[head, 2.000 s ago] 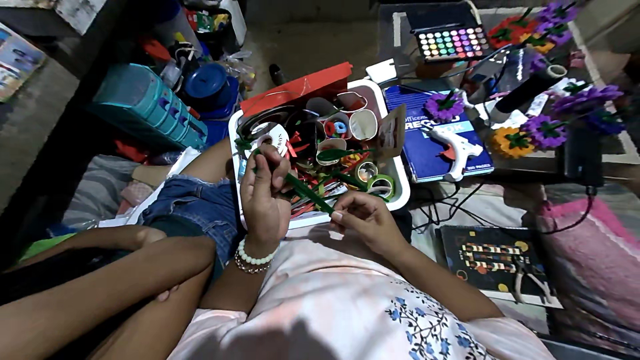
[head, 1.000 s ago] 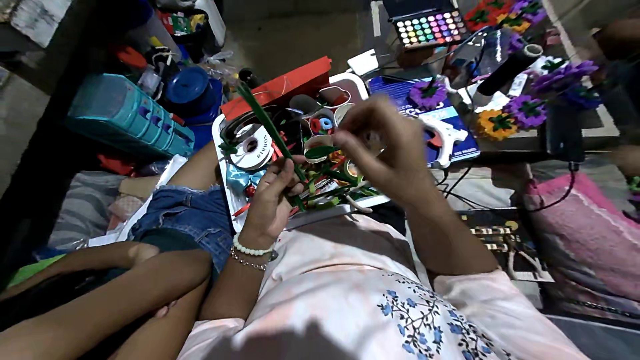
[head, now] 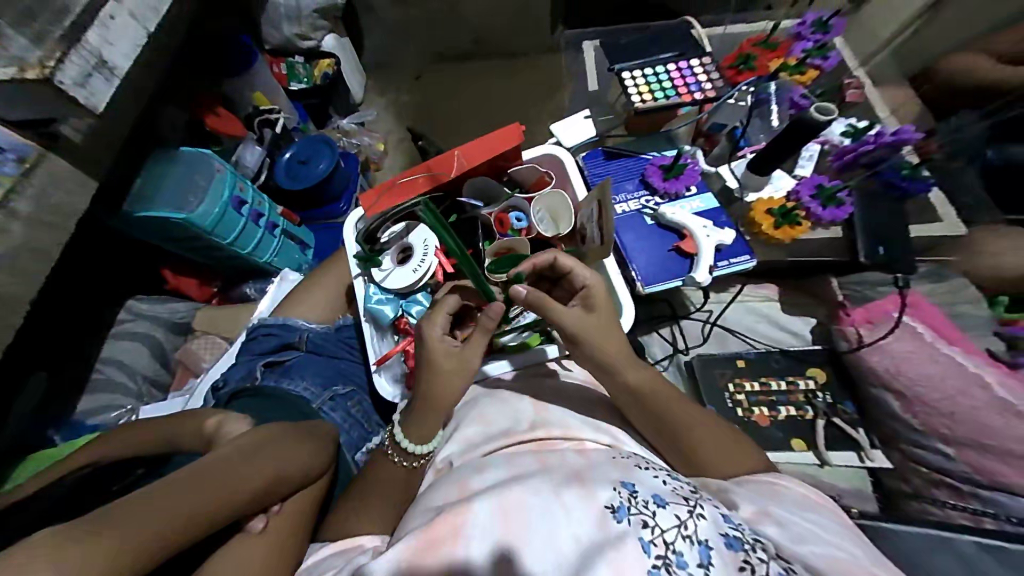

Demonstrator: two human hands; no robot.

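Green fuzzy strips, which look like pipe cleaners, stand up from between the thumb and fingers of my left hand. My right hand is just beside it, thumb and index finger pinched at a small green piece. Both hands are over the near part of a white plastic tray. In the tray lie a white ribbon spool, a light blue ribbon bow, red ribbon pieces, several paper cups and a red box piece along its far edge.
To the right, a white glue gun lies on a blue record book, near purple and orange fuzzy flowers and a colour palette. Pliers rest lower right. A teal drawer unit and a seated person are at left.
My right hand, raised over the tray's right side a second ago, has come down beside my left hand. The green strips were held low between both hands two seconds ago and now point up.
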